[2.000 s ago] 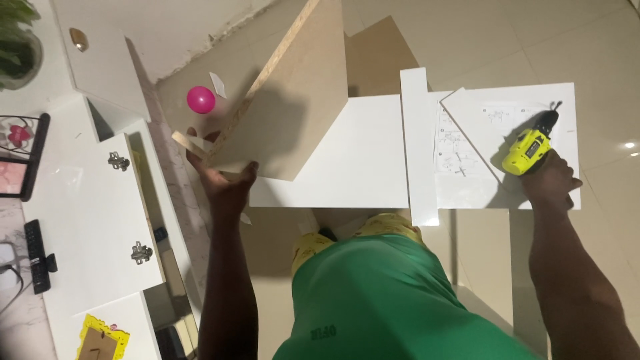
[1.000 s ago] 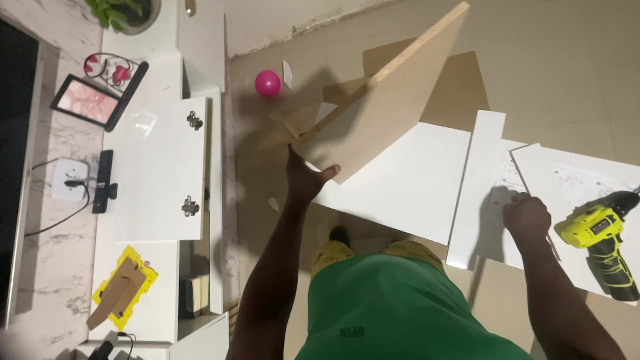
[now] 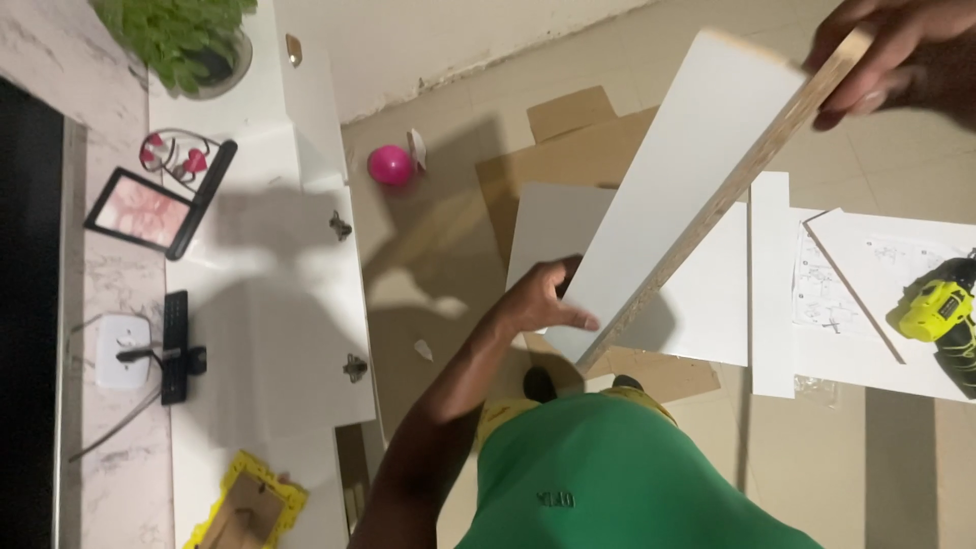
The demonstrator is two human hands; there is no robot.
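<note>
Both my hands hold a white-faced chipboard panel (image 3: 686, 175) raised at a slant over the floor. My left hand (image 3: 553, 297) grips its lower left end, thumb on the white face. At the upper right, my right hand (image 3: 877, 65) is closed around the far end. Below lies a large white board (image 3: 709, 282), with a narrow white strip (image 3: 772, 305) across it. Further right, a printed instruction sheet (image 3: 820, 290) is partly under another white panel (image 3: 877, 274), and a yellow-green cordless drill (image 3: 938, 309) lies on the white surface.
Flattened cardboard (image 3: 503, 187) lies under the boards. A pink ball (image 3: 390, 165) is on the floor. On the left, a white cabinet (image 3: 259, 366) has metal hinges on its edge and bears a potted plant (image 3: 183, 46), a photo frame (image 3: 142, 211), a remote (image 3: 175, 347) and a yellow frame (image 3: 252, 503).
My right hand let go of the drill, was over the smaller panel, and now holds the raised panel's upper end. The raised panel has turned, and its white face now shows.
</note>
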